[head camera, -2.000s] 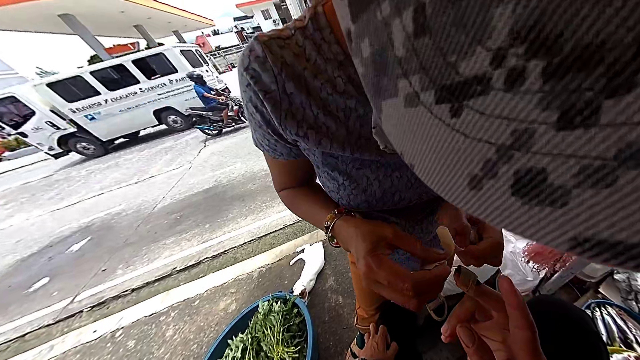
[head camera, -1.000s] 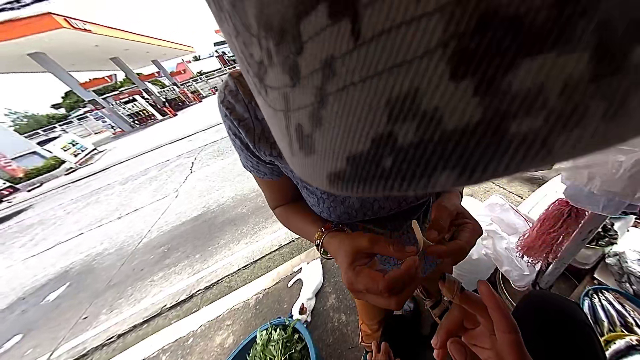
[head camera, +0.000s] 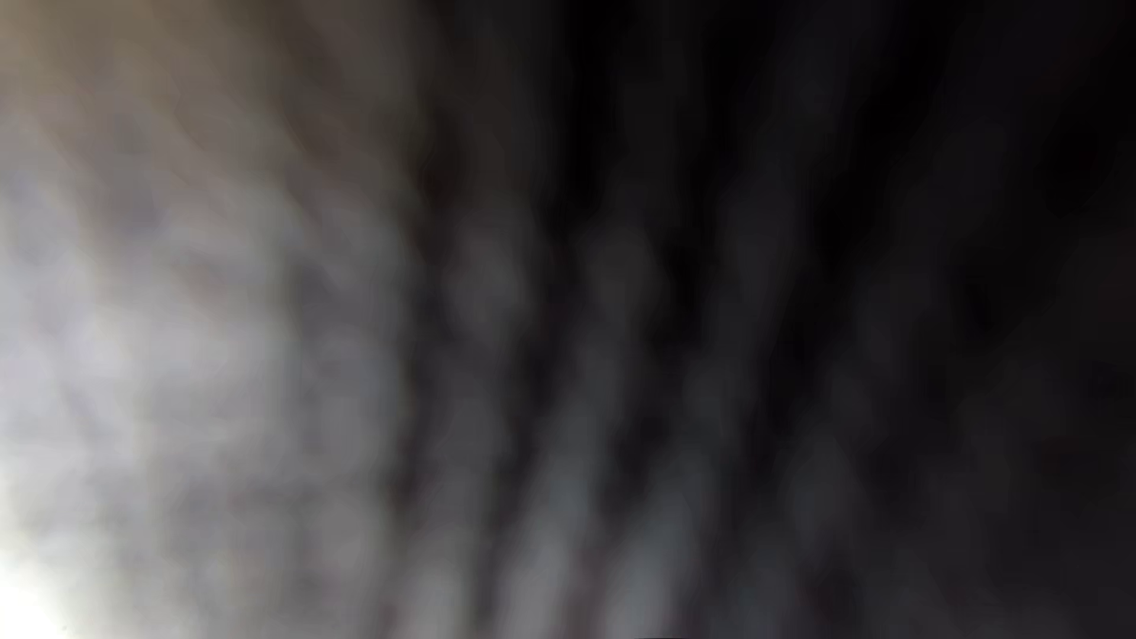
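A blurred grey and black ribbed surface, possibly the fabric of a cap, fills the head view at very close range. Neither my left hand nor my right hand can be seen. Whatever they hold or touch is hidden behind this surface.
Bright light shows at the lower left corner. Everything else around is hidden by the dark, blurred surface.
A patterned cap covered the upper part of the view before; now a blurred surface covers all of it. The other person's hands, the hand at lower right, the street and the tubs have gone from sight.
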